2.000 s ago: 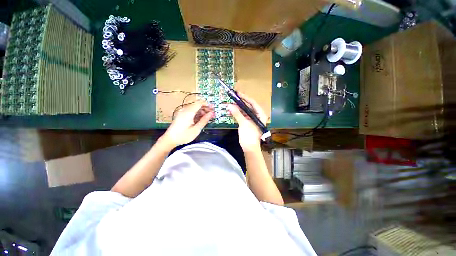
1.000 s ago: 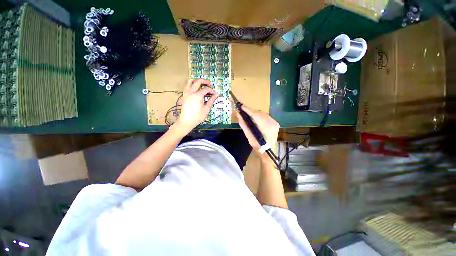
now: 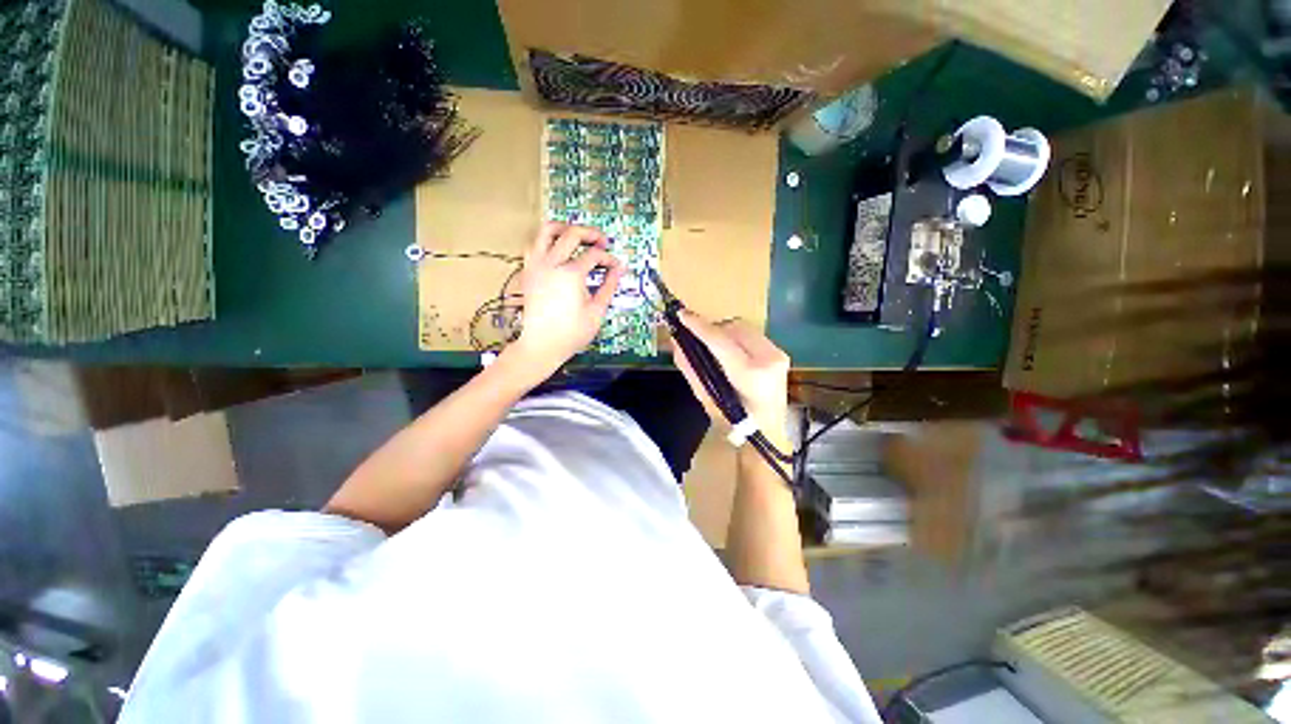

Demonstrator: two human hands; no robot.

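The green-and-white PCB panel [image 3: 605,177] lies flat on a tan cardboard mat [image 3: 722,212]. My left hand [image 3: 566,294] is over the panel's left edge with fingertips bent together at its lower half; what they pinch is too small to tell. My right hand [image 3: 739,371] holds the black soldering iron [image 3: 701,361] like a pen, its tip at the panel's lower right part. Thin dark lead wires [image 3: 489,314] loop left of my left hand, and one runs to a white ring [image 3: 414,252] at the mat's left edge.
A black wire tangle with white rings [image 3: 347,135] and stacked PCB panels [image 3: 128,191] are at the left. A large cardboard box [image 3: 708,50] stands behind the panel. A dark soldering station [image 3: 906,255], a solder wire spool [image 3: 998,156] and another carton [image 3: 1133,241] are at the right.
Since two seconds ago, my left hand has moved up onto the panel and the iron tip has moved down and right. Over the last second, both hands have stayed nearly in place.
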